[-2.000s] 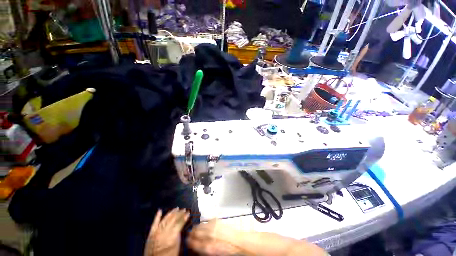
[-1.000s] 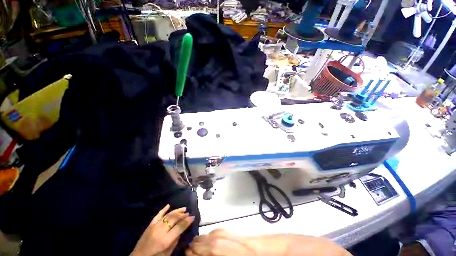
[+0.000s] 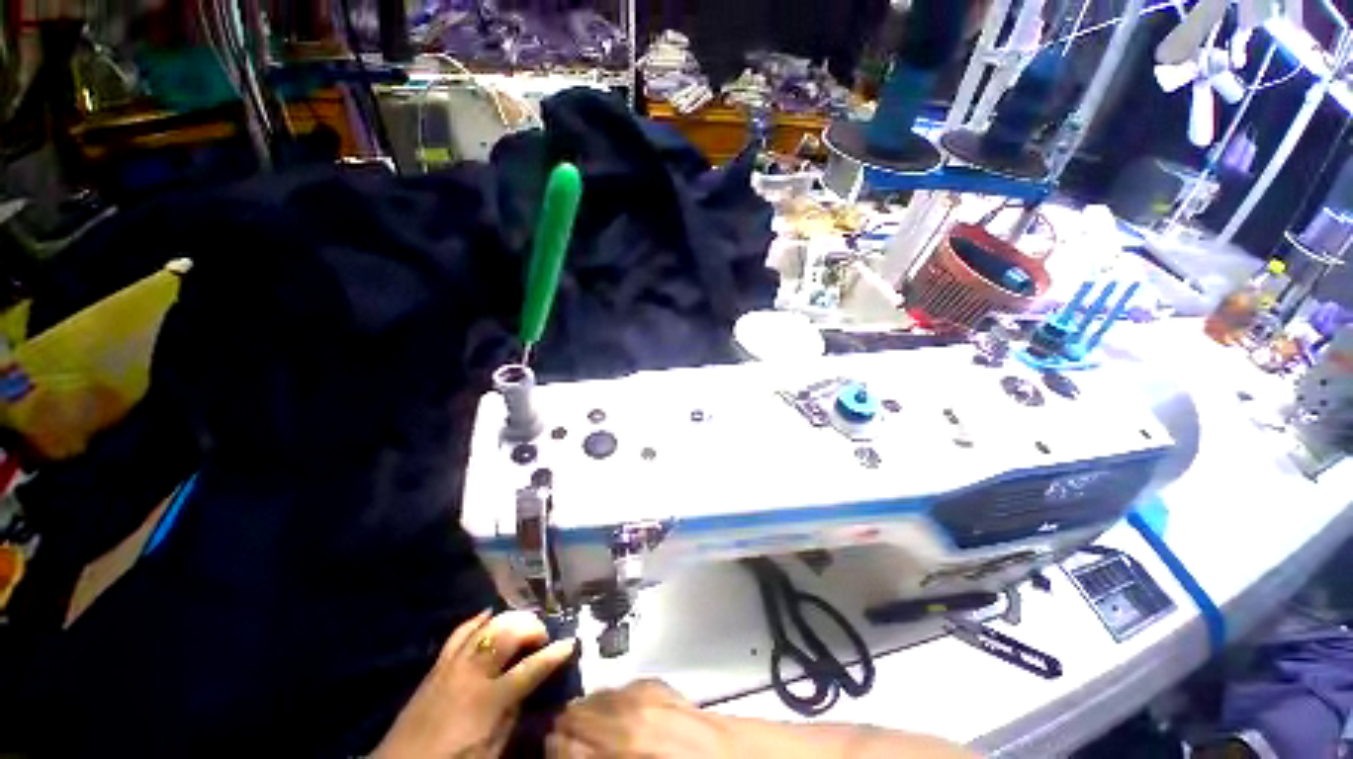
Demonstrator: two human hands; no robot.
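Note:
Dark fabric lies in a large heap left of and behind the white sewing machine, and also under both hands. My left hand rests on the fabric just left of the presser foot, thumb and fingers close together beside it. A ring shows on one finger. My right hand is curled at the fabric's edge in front of the needle area, its fingertips partly hidden. Its forearm crosses the table's front edge. A green-handled tool stands upright on the machine's left end.
Black scissors and a slim black tool lie under and before the machine arm. A reddish basket and blue pegs stand behind. A yellow bag is at the left. A small panel sits at the right.
My left hand has moved forward, up to the presser foot. My right hand stays by the fabric's edge. The camera view has shifted slightly.

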